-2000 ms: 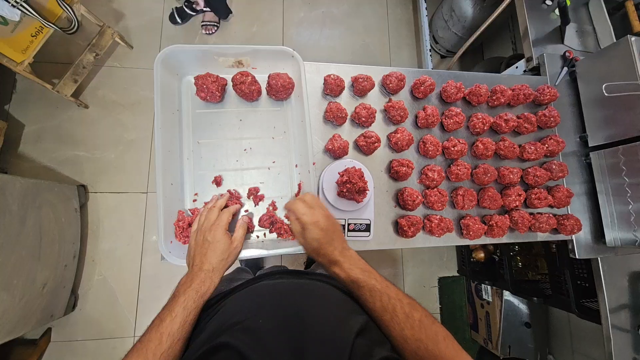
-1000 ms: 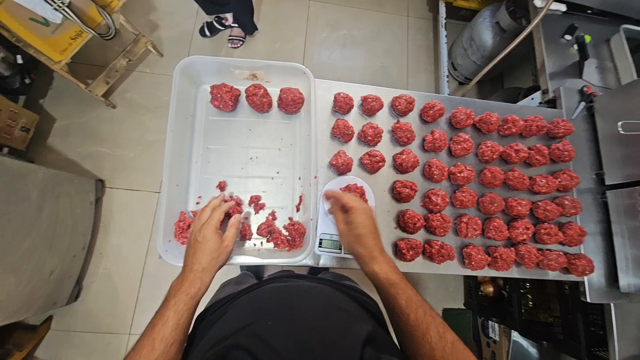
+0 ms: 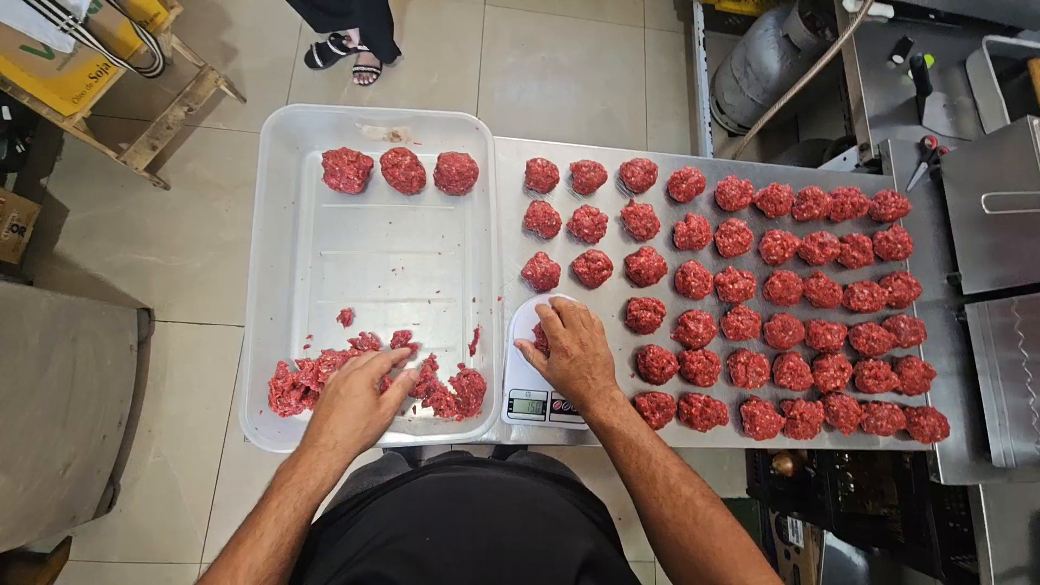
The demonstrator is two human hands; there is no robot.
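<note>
A white plastic tub (image 3: 370,276) holds three large balls of ground meat (image 3: 403,171) along its far side and loose ground meat (image 3: 296,386) along its near side. My left hand (image 3: 357,398) lies over the loose meat with its fingers apart, holding nothing visible. On a white digital kitchen scale (image 3: 520,382), right of the tub, my right hand (image 3: 578,349) curls its thumb and fingers around a ball of ground meat (image 3: 539,337), which it mostly hides. Rows of smaller meat balls (image 3: 693,279) cover the steel table (image 3: 597,313) to the right.
A person's sandalled feet (image 3: 349,61) stand beyond the tub. A wooden stand (image 3: 171,122) is at the far left. Scissors (image 3: 924,158) and a wide-bladed scraper (image 3: 934,101) lie at the upper right, near a gas cylinder (image 3: 760,69). A black crate (image 3: 861,496) sits below the table's near edge.
My right hand has moved right, from the loose meat in the tub to the ball on the scale, which stood there uncovered in the earliest frame. My left hand stays over the loose meat.
</note>
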